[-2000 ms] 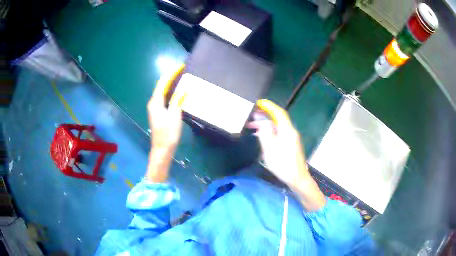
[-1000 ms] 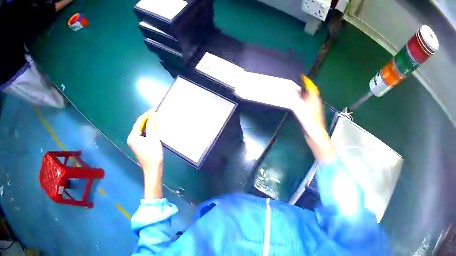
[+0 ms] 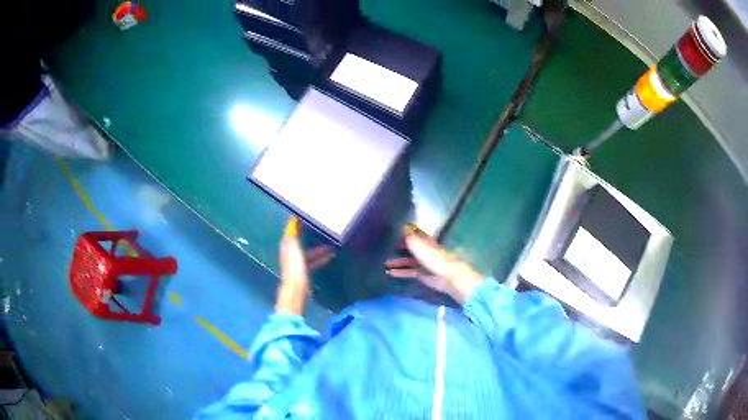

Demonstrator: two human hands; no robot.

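A black gift box with a white top face [image 3: 332, 164] stands on the green bench in front of me. My left hand [image 3: 297, 261] is just below its near left edge, fingers apart and empty. My right hand [image 3: 426, 261] is to the right of its near corner, also empty with fingers apart. A black box with a white label [image 3: 376, 82] stands directly behind it. Another black box with a white label [image 3: 611, 238] lies on the pale platform of the scale [image 3: 537, 275] at the right. The scale's display is hidden.
More black boxes [image 3: 283, 41] are stacked at the back left. A signal tower light [image 3: 672, 72] stands behind the scale. A red stool [image 3: 115, 275] is on the blue floor at left. An orange-and-blue ring [image 3: 129, 15] lies on the far bench. Pale cloth hangs at the left bench edge.
A black box now lies on the scale platform, which was bare. My right hand has let go of a box and come back near my body. My left hand has moved off the white-topped box.
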